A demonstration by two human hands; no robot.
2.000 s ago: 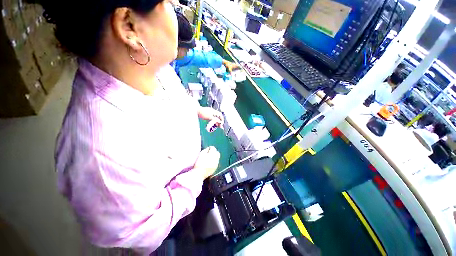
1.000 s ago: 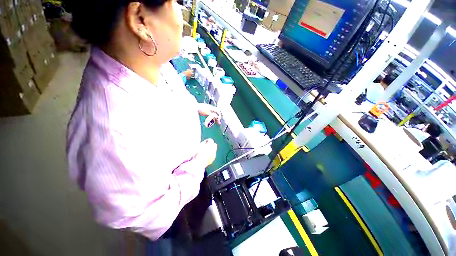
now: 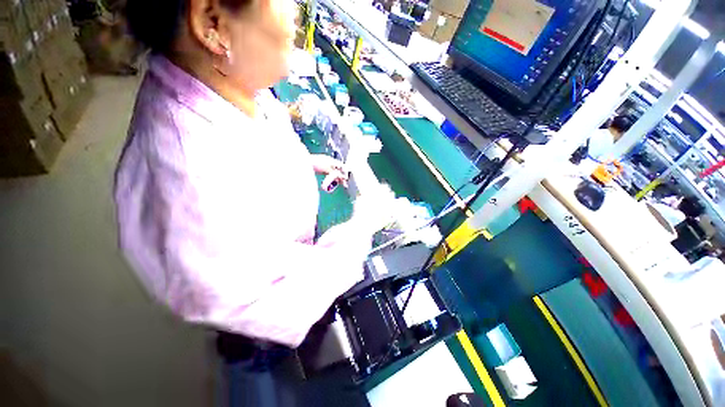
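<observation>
Neither of my hands is in view. The black label printer (image 3: 380, 318) lies nearest in front, its lid open, with white material inside. A white mat sheet (image 3: 423, 380) lies below it, with part of a dark object at the bottom edge, cut off. A small gift box, teal-blue (image 3: 502, 343), and a white box sleeve (image 3: 517, 377) touch each other on the green belt. A person in a pink shirt (image 3: 215, 191) stands on the left, one arm stretched over the printer's far end and one hand holding a small dark item.
A monitor (image 3: 521, 40) and keyboard (image 3: 469, 99) stand on the shelf above. A white post (image 3: 548, 159) with a yellow foot rises beside the printer. White cartons (image 3: 334, 135) line the bench beyond. Brown cartons (image 3: 36, 103) are stacked at the far left. A curved pale table (image 3: 628, 246) is at right.
The person's near arm has reached forward over the printer toward the white boxes. The teal box and white sleeve have shifted slightly down the picture. The monitor's window has gained a red bar since the earliest frame.
</observation>
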